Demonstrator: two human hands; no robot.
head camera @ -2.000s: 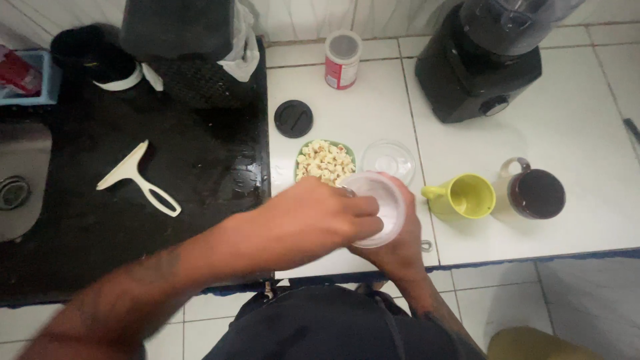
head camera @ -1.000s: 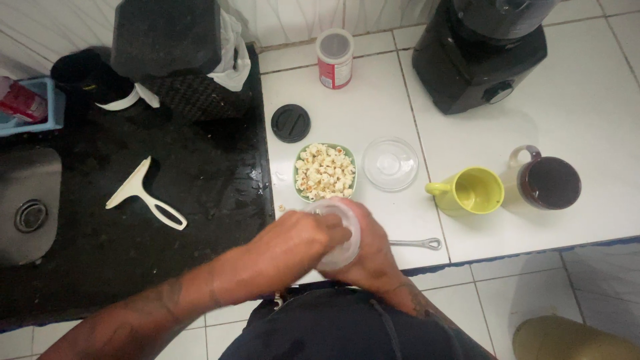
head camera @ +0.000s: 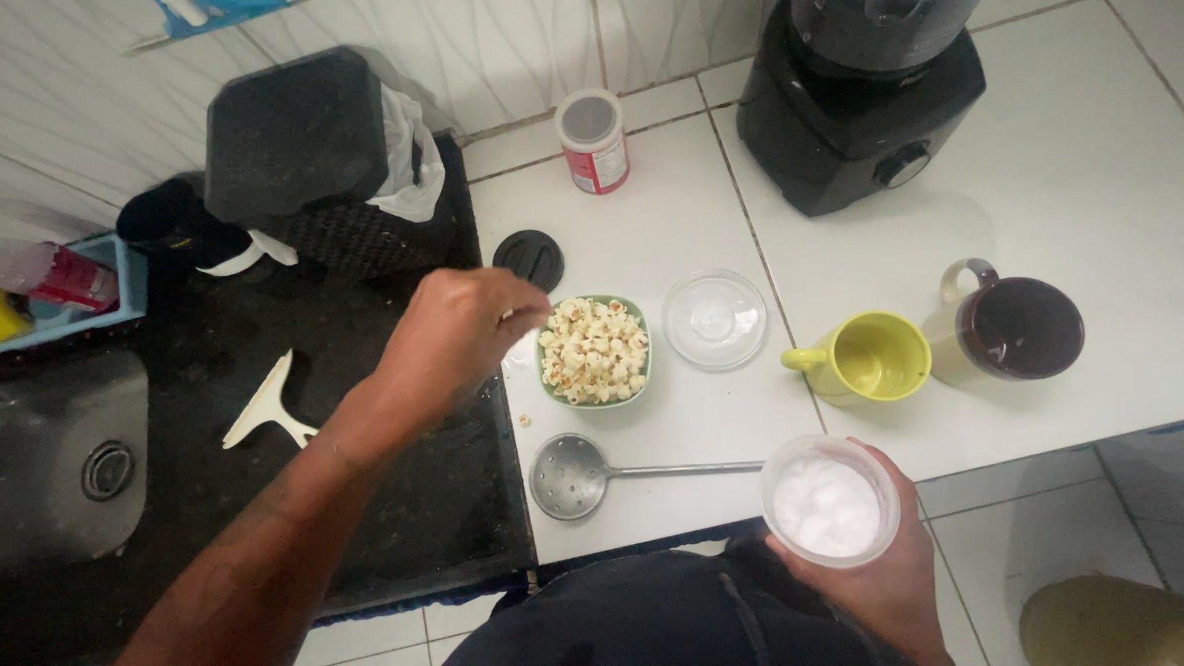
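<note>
My left hand (head camera: pixel 476 324) is at the upper left edge of a green bowl (head camera: pixel 592 400), thumb and fingertips pinched together; anything between them is hidden. Popcorn (head camera: pixel 595 351) fills the bowl. In my right hand (head camera: pixel 879 573), over the counter's front edge, is a translucent plastic tub (head camera: pixel 772 504) with a white, powdery substance (head camera: pixel 826 509) inside. A clear round lid (head camera: pixel 715 320) lies right of the bowl. A metal skimmer (head camera: pixel 569 475) rests below it, its handle reaching toward the tub. A black round lid (head camera: pixel 528 262) lies behind the bowl.
A yellow mug (head camera: pixel 879 356) and a glass mug of dark liquid (head camera: pixel 1027 328) stand at the right. Behind are a red-and-white canister (head camera: pixel 594 143) and a black blender base (head camera: pixel 860 111). Left are a squeegee (head camera: pixel 268 402), black bin (head camera: pixel 296 139) and sink (head camera: pixel 69 462).
My left hand has come out of the tub and moved left to the popcorn bowl. My right hand has carried the tub right, and the skimmer's perforated head now shows.
</note>
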